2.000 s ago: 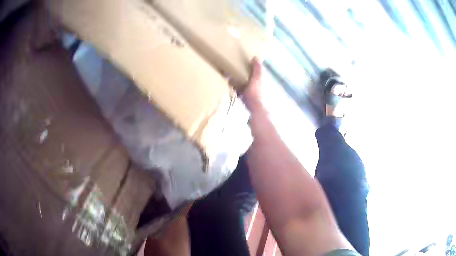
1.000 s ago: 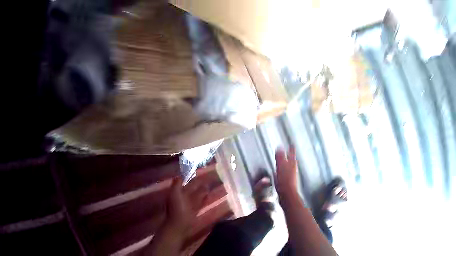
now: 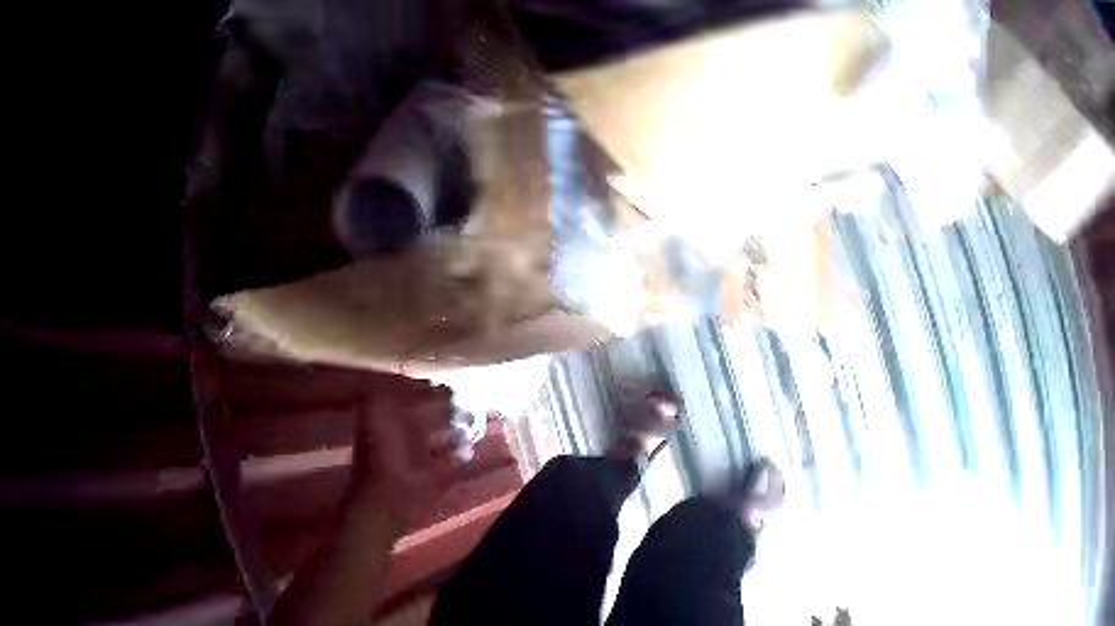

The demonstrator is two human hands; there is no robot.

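Note:
A brown carton with a curved lower flap (image 3: 404, 312) lies in front of me at the upper left. A pale rolled sheet or tube (image 3: 416, 153) with a dark round opening rests on it. Shiny clear film or tape (image 3: 569, 208) runs down its right part. My left hand (image 3: 397, 428) is dim and blurred, just below the flap and in front of the dark red panel. Nothing shows in it, but its fingers are not clear. My right hand is out of the picture.
The dark red ribbed side panel (image 3: 459, 526) is at the lower left. The silvery ribbed truck bed (image 3: 905, 330) glares on the right, with my two feet on it. A tan cardboard panel (image 3: 721, 92) is at the top. Another pale box-like piece (image 3: 1052, 147) is at the upper right.
My right hand let go of the tan carton, showed empty above the floor, and has left the picture. My left hand came into view low down and has moved slightly up and left.

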